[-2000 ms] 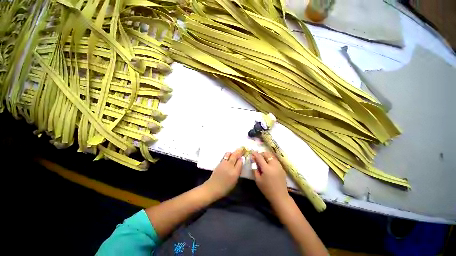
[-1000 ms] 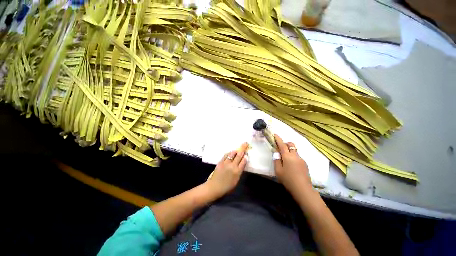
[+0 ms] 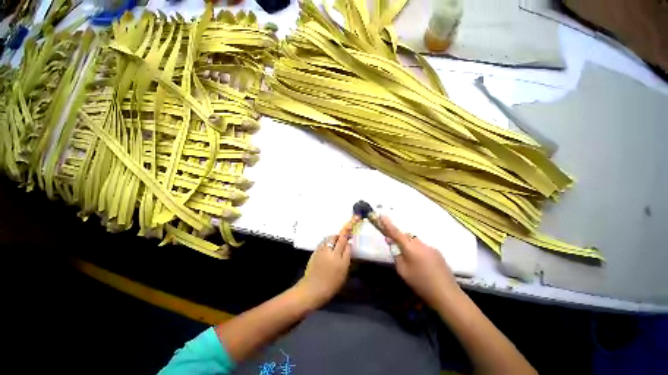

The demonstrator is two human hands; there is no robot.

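My left hand is at the white board's near edge, fingers closed on the end of a yellow strap; most of that strap is hidden. My right hand grips the stick of the brush. The brush's dark clotted head is at the strap end, by my left fingertips. The white board lies under both hands. The loose yellow strap pile lies beyond them, its ends pointing right. The crossed strap stack lies at left.
A small bottle with amber liquid stands beyond the pile. A large grey sheet covers the table's right side. A blue tray is at far left. The table's near edge runs below my hands, above a dark floor with a yellow line.
The brush was lying on the board two seconds ago and my right hand has since taken hold of it. Its head has now moved nearer, to the strap in my left hand.
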